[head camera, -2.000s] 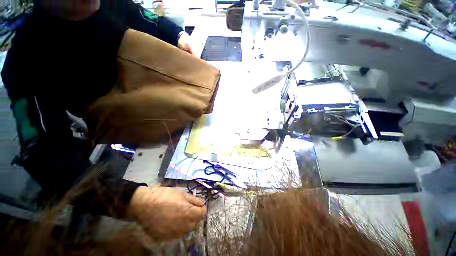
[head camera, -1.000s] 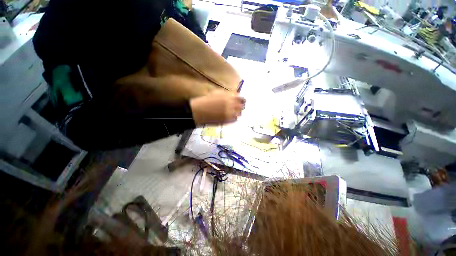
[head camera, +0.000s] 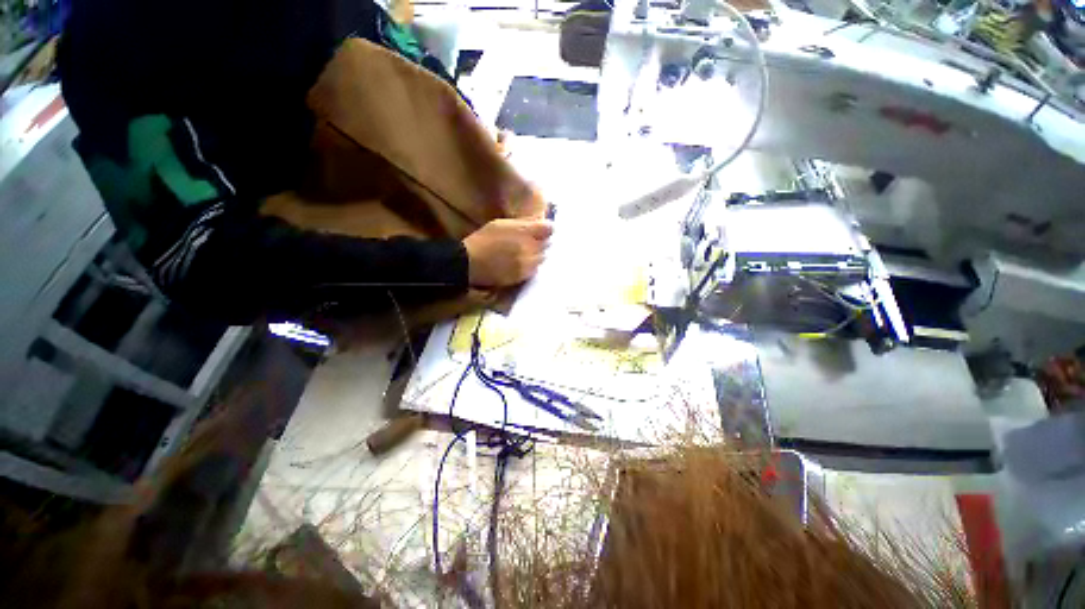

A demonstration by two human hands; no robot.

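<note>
Neither of my hands is in view. Blurred brown hair (head camera: pixel 702 535) covers the bottom of the view. A tan-brown bag body (head camera: pixel 411 125) lies on the lap of a person in a black top with green patches. That person's hand (head camera: pixel 509 252) is at the bag's right corner; whether it holds a tool cannot be told. On the glaring white sheet (head camera: pixel 440 387) lie dark, thin snips or scissors (head camera: pixel 550 400) and yellow pieces (head camera: pixel 613 353). Black cords (head camera: pixel 438 500) run from the sheet down over the table's near part.
A large white pattern sewing machine (head camera: pixel 833 113) with red lettering stands at the right, its clamp frame (head camera: pixel 797 256) beside the sheet. A machine lamp (head camera: pixel 660 198) hangs over the sheet. A brown stick-like piece (head camera: pixel 395 435) lies near the sheet's left corner. A red strip (head camera: pixel 983 541) is at lower right.
The other person's hand has gone from the cords up to the bag's corner, then slightly left and down. The cords now run up over the sheet's left part. The camera view has shifted.
</note>
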